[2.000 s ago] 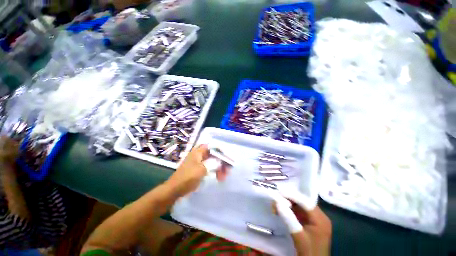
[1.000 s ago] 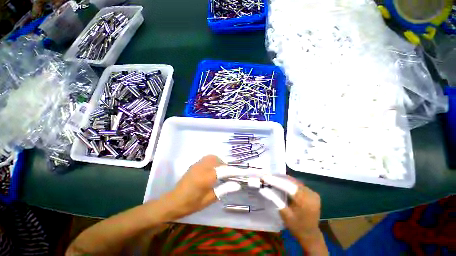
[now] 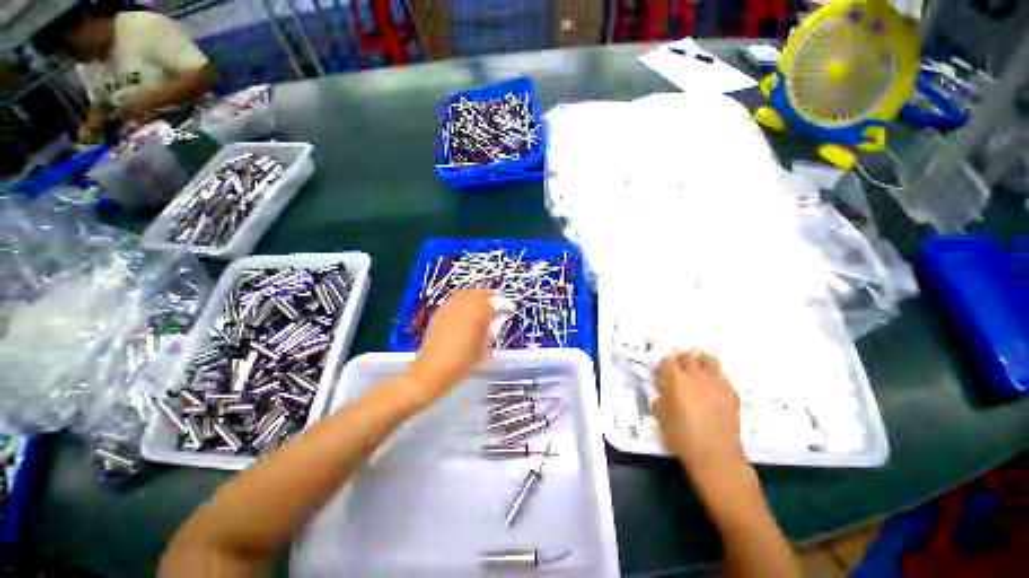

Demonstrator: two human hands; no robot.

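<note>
My left hand (image 3: 457, 333) reaches over the front of the blue basket (image 3: 585, 303) of thin silver and dark red stems, its white-covered fingertips among them. What it grips, if anything, is unclear. My right hand (image 3: 697, 404) is in the right-hand white tray (image 3: 745, 456), fingers down at its left part among small white parts; the fingertips are hidden. In the near white work tray (image 3: 395, 497), several assembled pieces (image 3: 517, 411), silver tubes with thin stems, lie in a column at the right. One piece (image 3: 522, 497) lies slanted and another (image 3: 512, 558) lies lower down.
A white tray of silver tubes (image 3: 358, 296) stands at left, with another (image 3: 296, 175) behind. Clear bags (image 3: 79, 294) lie far left. A milky bag (image 3: 700, 215) overlaps the right tray. A second blue basket (image 3: 451, 175), a yellow-blue fan (image 3: 849, 79), a blue tray (image 3: 979, 311) and a person (image 3: 147, 68) show.
My hands were together over the work tray and are now apart: the left went up to the stem basket, the right to the white-parts tray. A slanted piece now lies in the work tray. The view has tilted up.
</note>
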